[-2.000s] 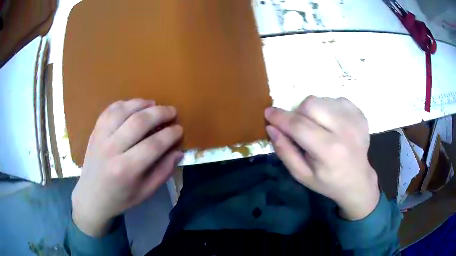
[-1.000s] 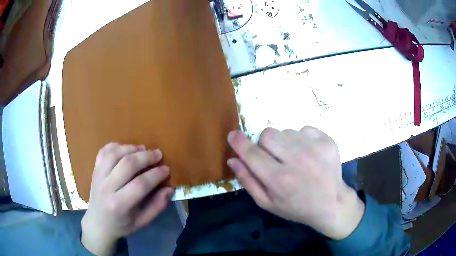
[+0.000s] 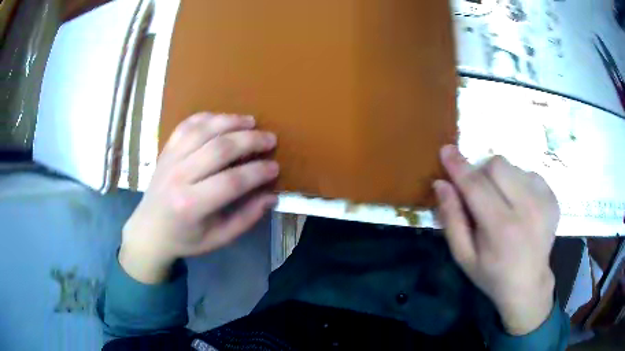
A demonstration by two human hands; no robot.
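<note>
A tan-brown leather panel (image 3: 308,89) lies on the white table in the head view. Its far end is cut off by the top of the picture, and its near edge looks ragged. My left hand (image 3: 205,185) lies over the panel's near left part, fingers bent on top and thumb at the near edge. My right hand (image 3: 497,226) holds the near right corner between thumb and index finger. The undersides of both holds are hidden.
White boards with brown-edged layers (image 3: 82,96) are stacked at left. The white table (image 3: 507,123) has yellow-brown residue and a dark seam at right. Dark scissor blades (image 3: 608,65) are cut off at the right edge. Offcuts (image 3: 584,281) stand below right.
The camera view has turned, so the panel, stack and right hand appear farther right and the scissors are mostly out of view. Both hands remain at the panel's near edge.
</note>
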